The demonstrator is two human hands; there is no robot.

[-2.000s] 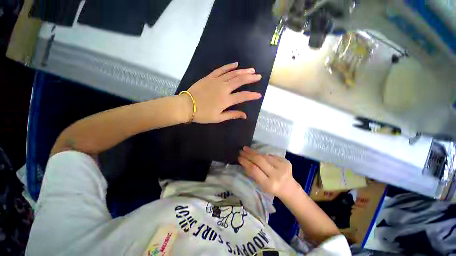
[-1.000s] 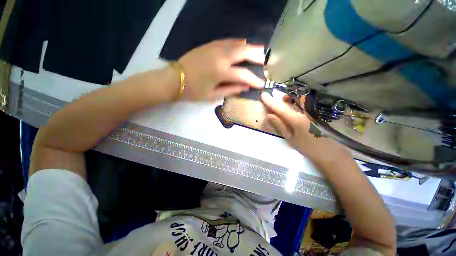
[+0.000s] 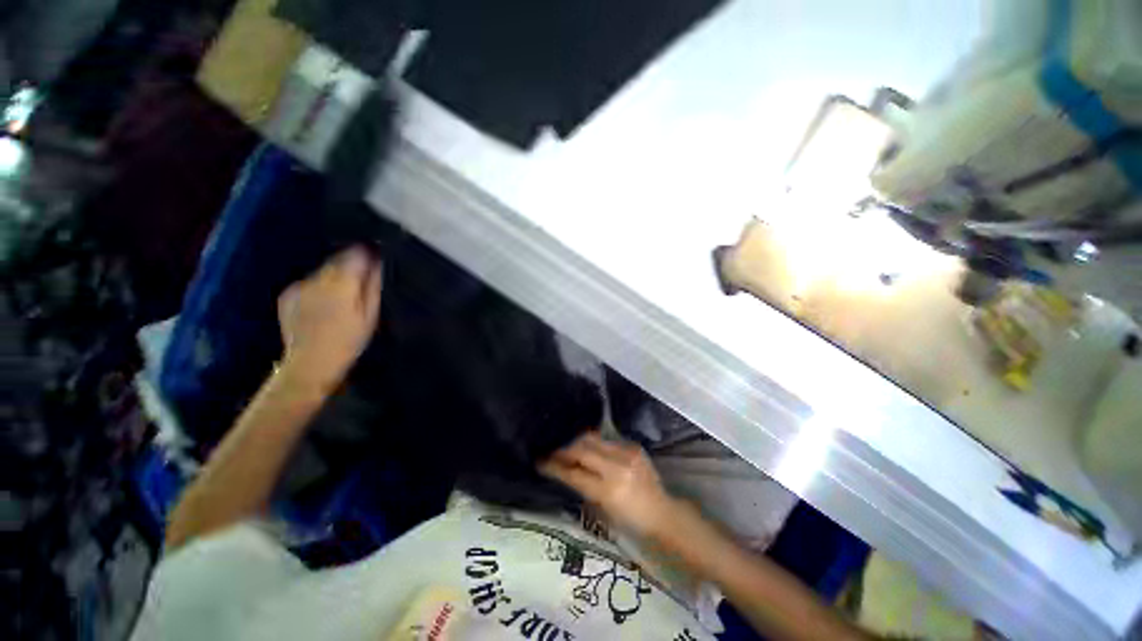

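Bunched black cloth point(image 3: 463, 351) lies across my lap, below the front edge of the white table. My left hand point(image 3: 331, 313) is at the cloth's upper left end, closed on it, slightly blurred. My right hand point(image 3: 611, 478) is at the cloth's lower right edge with its fingertips on it; the fingers look bent around the edge. Stacked black cut pieces point(image 3: 501, 56) lie on the table at the top. The needle area point(image 3: 877, 207) of the sewing machine is washed out by bright light, and no cloth shows on the machine bed point(image 3: 814, 288).
The cream machine head point(image 3: 1002, 138) with a blue stripe is at the upper right. A small clear packet point(image 3: 1021, 328) lies on the bed. Thread snips point(image 3: 1058, 511) lie near the front edge. A blue crate point(image 3: 219, 282) holds dark cloth at the left. A metal ruler strip point(image 3: 701, 394) edges the table.
Both hands have left the needle area and moved down and left to the lap, where they hold black cloth. The panel at the needle is gone from the bed. The view has shifted and tilted.
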